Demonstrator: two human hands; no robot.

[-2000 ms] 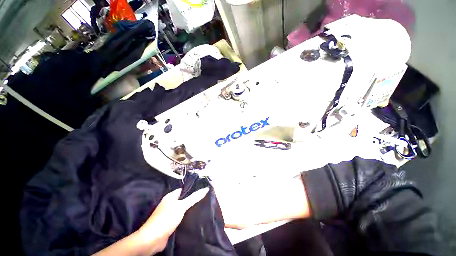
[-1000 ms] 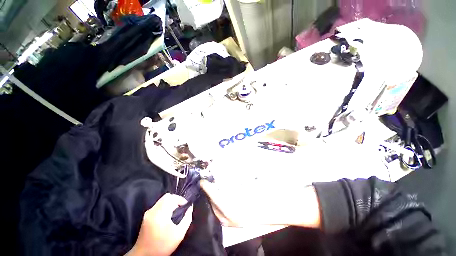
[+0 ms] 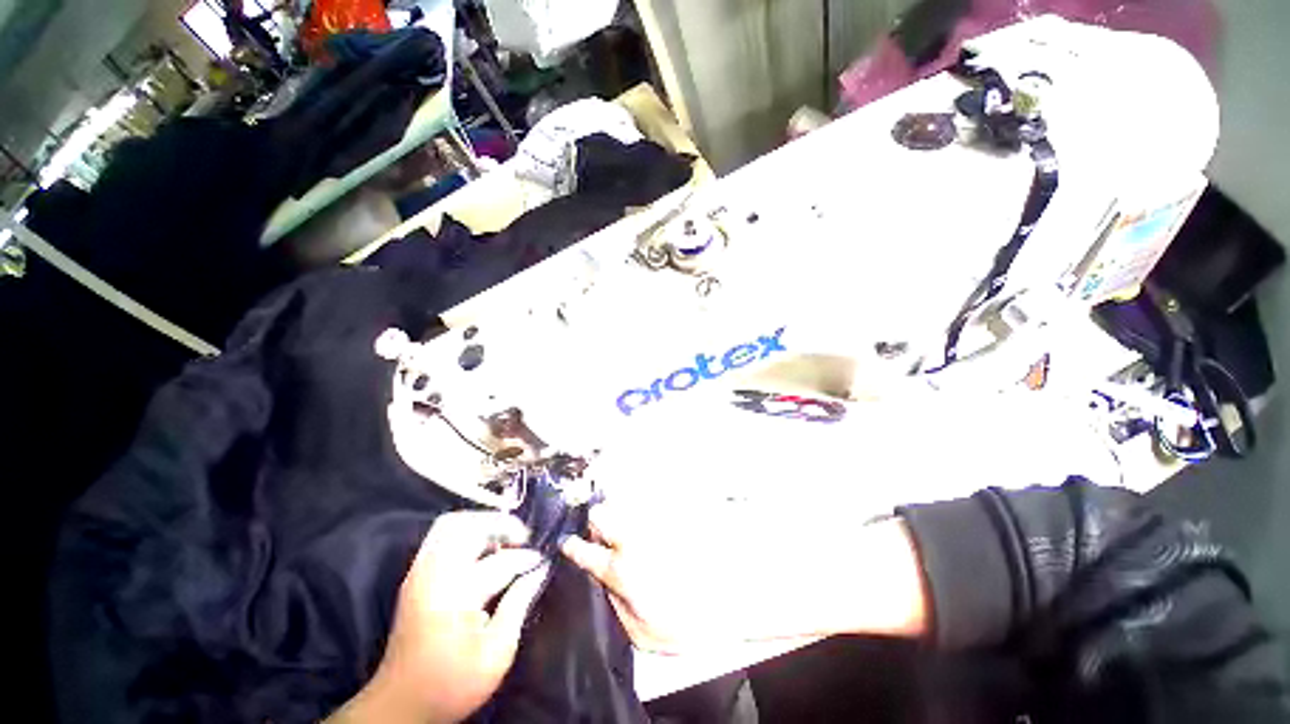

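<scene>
A large dark garment [image 3: 283, 467] lies wrinkled on the left and hangs down between my hands. Its narrow seam edge [image 3: 549, 512] sits at the needle area [image 3: 531, 474] of the white sewing machine [image 3: 792, 255]. My left hand [image 3: 460, 608] pinches the edge from the left, fingertips just below the presser foot. My right hand [image 3: 707, 580] lies on the white bed, its fingertips on the same strip from the right. The hands nearly touch. The cloth right under the foot is partly hidden and overexposed.
Snips [image 3: 789, 406] lie by the blue lettering. Dark-handled scissors [image 3: 1219, 403] lie at the table's right end among clutter. A dark cloth heap [image 3: 170, 212] stands at the back left. A pink bag [image 3: 1132, 17] is behind the machine, and white cloth [image 3: 566, 139] lies beyond its head.
My left hand has moved up to the needle area, close to my right fingertips. The strip between the fingers now shows shorter and bunched. The view has shifted slightly.
</scene>
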